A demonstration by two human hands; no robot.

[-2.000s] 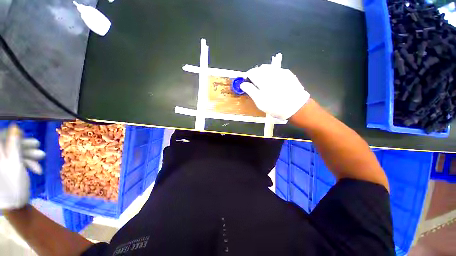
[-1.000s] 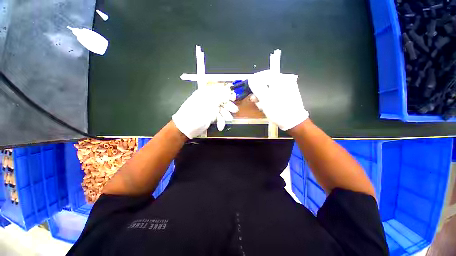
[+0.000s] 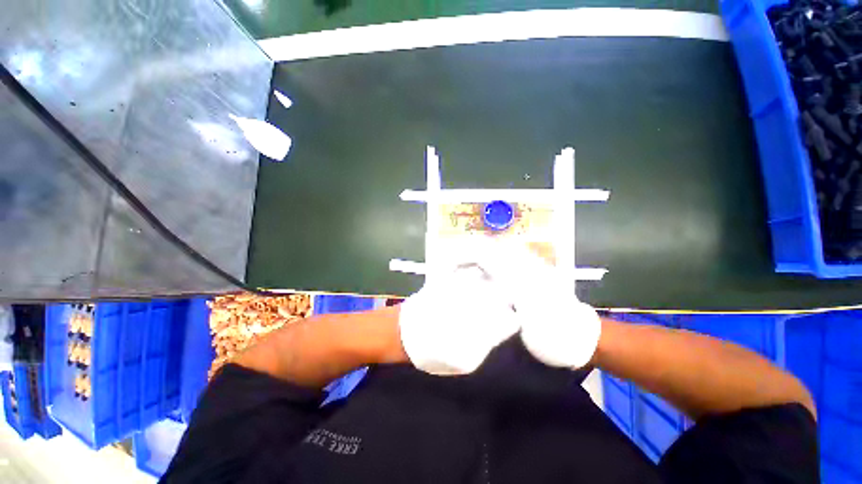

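A small round blue fixture (image 3: pixel 498 216) stands on a tan pad (image 3: pixel 458 223), framed by white tape strips (image 3: pixel 433 227) on the dark green bench. My left hand (image 3: pixel 460 319) and my right hand (image 3: pixel 551 312), both in white gloves, are together at the pad's near edge, just below the blue fixture. Their fingers meet and overlap and are washed out by glare. Whether a part is between the fingers cannot be seen. Neither hand touches the blue fixture.
A blue crate of black parts (image 3: pixel 832 132) stands at right. Tan parts (image 3: pixel 248 321) fill a crate below the bench at left. A white bottle (image 3: pixel 266 138) and small white nozzle piece (image 3: pixel 283 98) lie at left. A black cable (image 3: pixel 123 194) crosses the grey surface. Blue trays (image 3: pixel 80 369) are far left.
My left hand came from the lower left to the pad, then both hands drew back from the blue fixture toward my body. The view has shifted, showing a white rail at the top.
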